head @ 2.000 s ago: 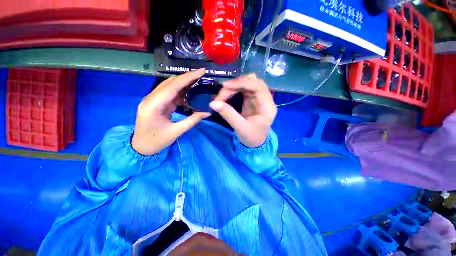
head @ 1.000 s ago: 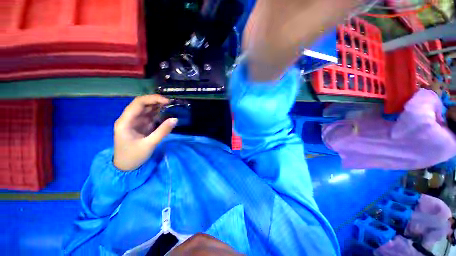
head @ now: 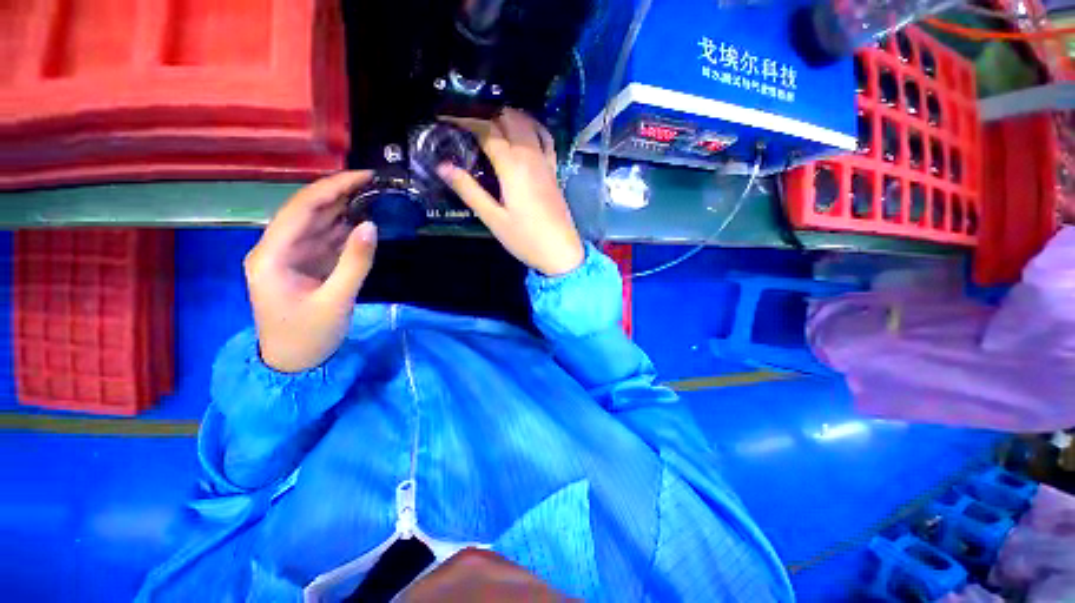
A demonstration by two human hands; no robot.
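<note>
My left hand [head: 309, 269] holds a round glossy black watch case [head: 389, 207] between thumb and fingers, at the front edge of the test fixture. My right hand [head: 515, 194] is over the black test fixture [head: 454, 216], with thumb and fingers around a round, shiny-rimmed piece [head: 443, 153] at its nest. Whether that piece is a second watch case or part of the nest is hard to tell. The fixture's silver metal linkage [head: 474, 83] shows behind the fingers. The red clamp handle is not visible.
A blue and white leak tester [head: 731, 71] stands right of the fixture, with a thin tube [head: 717, 231] hanging below. A red tray [head: 878, 218] with black units is further right. Stacked red trays [head: 177, 124] stand left, more [head: 88, 318] below the bench. A person's pink-purple sleeve [head: 931, 342] is at right.
My right hand has come back from the far right to the fixture. My left hand still holds the watch case, now overlapping the fixture's front edge. The leak tester is uncovered again.
</note>
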